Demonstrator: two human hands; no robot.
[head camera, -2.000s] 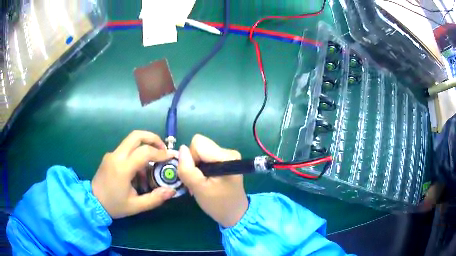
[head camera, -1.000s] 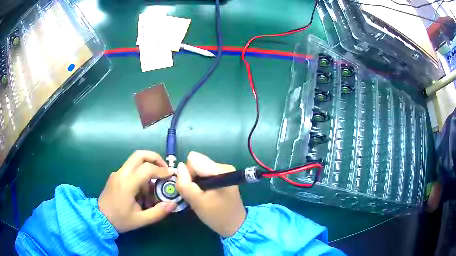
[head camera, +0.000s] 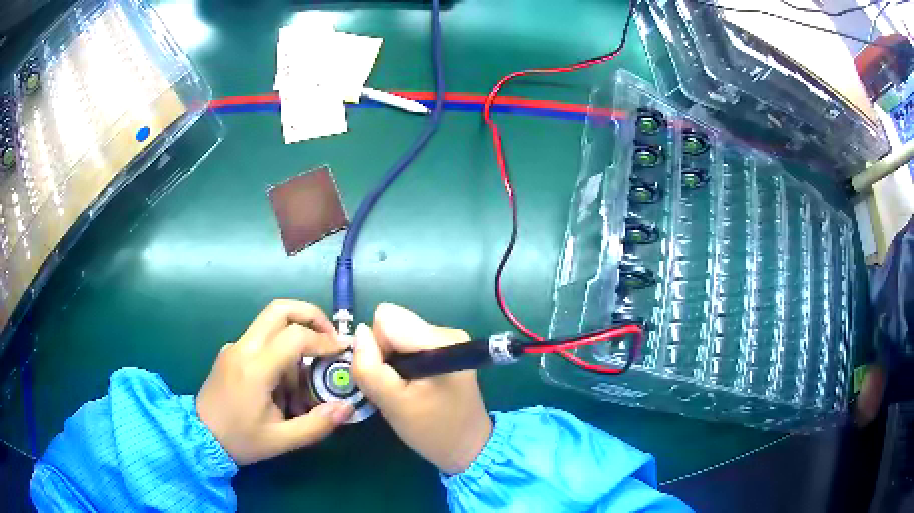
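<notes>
The silver test head (head camera: 357, 411) sits near the front edge, with a round component (head camera: 342, 378), green-yellow at its centre, on top. My left hand (head camera: 276, 386) curls around the test head's left side, thumb at its front rim. My right hand (head camera: 426, 386) holds the black test probe (head camera: 451, 359) nearly level, fingertips at the component's right side. The probe's tip is hidden by my fingers. Red and black leads (head camera: 581, 346) run from its silvery collar. A dark blue cable (head camera: 386, 185) plugs into the test head at its back.
The right-hand blister tray (head camera: 742, 271) holds several black parts in its left rows. The left-hand blister tray (head camera: 100, 130) has a blue dot. A brown-red square pad (head camera: 308, 210), paper slips (head camera: 319, 75) and a white pen (head camera: 396, 101) lie on the mat. Spare trays (head camera: 762, 80) stand far right.
The view has shifted since two seconds ago, so the bench things sit lower in the picture. Both hands keep the same hold on the test head and probe.
</notes>
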